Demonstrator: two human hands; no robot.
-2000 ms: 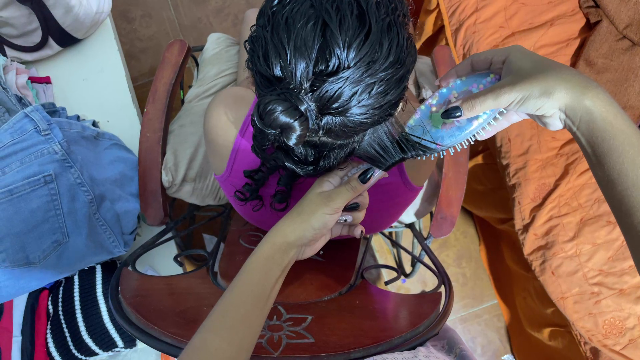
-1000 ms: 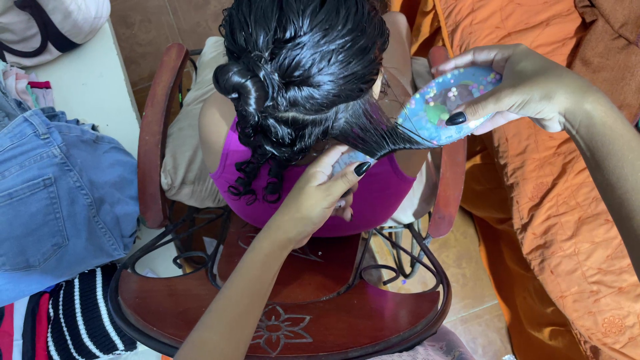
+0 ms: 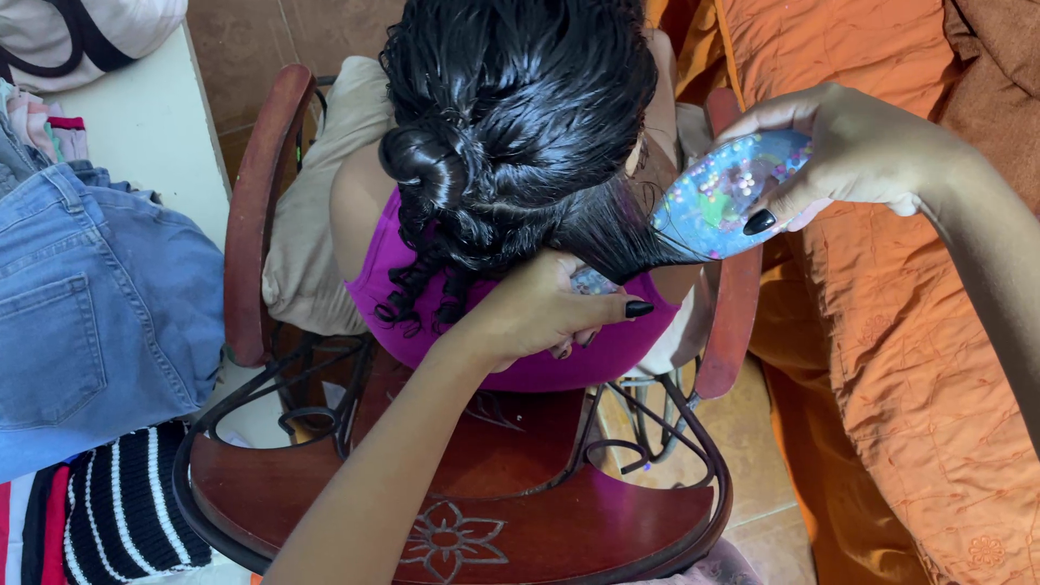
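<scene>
A seated person in a magenta top has wet, dark hair point(image 3: 520, 106), seen from behind and above. A twisted bun point(image 3: 426, 162) sits at the left, with loose curls below it. My right hand point(image 3: 845, 154) grips a translucent blue hairbrush point(image 3: 715, 199) with colored beads inside; its edge meets a loose section of hair point(image 3: 613, 231) at the right of the nape. My left hand point(image 3: 544, 313) is beneath that section, closed around a small glittery, clear object point(image 3: 593, 282), mostly hidden by the fingers. Its thumb points right.
The wood and metal chair point(image 3: 455, 520) has red-brown armrests point(image 3: 260, 211) and a beige cushion point(image 3: 325, 219). Folded jeans point(image 3: 106, 309) and striped knitwear point(image 3: 130, 504) lie left on a white surface point(image 3: 154, 122). Orange quilted fabric point(image 3: 910, 366) spreads along the right.
Two seconds ago the brush was lower, with its bristles showing; now its beaded back faces up. My left thumb has come off the hair section. The head has shifted slightly.
</scene>
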